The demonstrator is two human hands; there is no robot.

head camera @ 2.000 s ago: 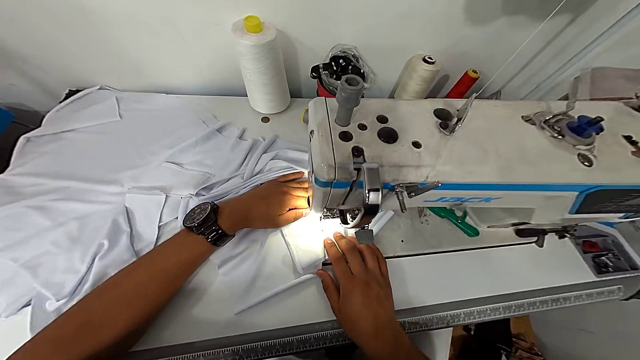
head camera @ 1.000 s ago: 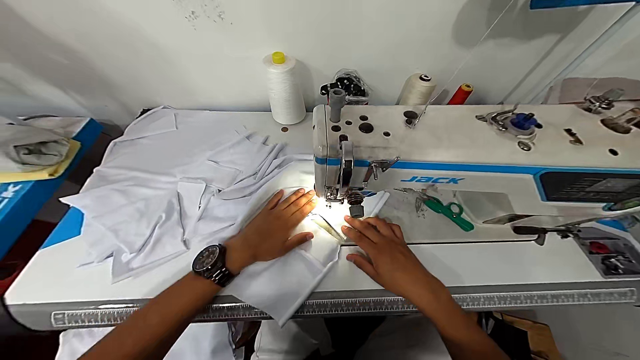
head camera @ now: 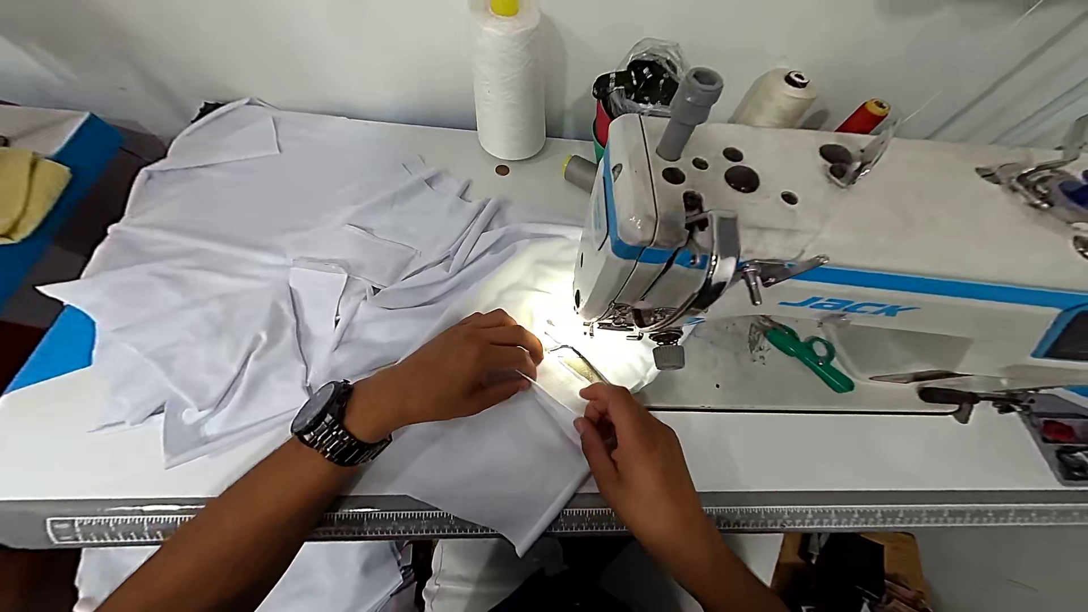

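White fabric (head camera: 246, 221) lies in folds over the left of the sewing table and runs under the lit needle area of a Jack sewing machine (head camera: 850, 229). My left hand (head camera: 463, 361), with a black watch on its wrist, pinches a fabric edge just left of the presser foot. Close to it, my right hand (head camera: 633, 442) grips the fabric's edge between thumb and fingers, below and in front of the needle. A corner of the cloth hangs over the table's front edge between my arms. Glare hides the stitching spot.
Green thread snips (head camera: 807, 357) lie on the machine bed. Behind the machine head stand a white thread cone (head camera: 510, 85), a cream cone (head camera: 773, 100) and a red spool (head camera: 864, 116). A ruler strip (head camera: 850, 516) runs along the table's front edge.
Both hands lay flat on the fabric beside the needle one second ago; now their fingers are pinched on its edge. The fabric's front corner has come over the table edge since the oldest frame.
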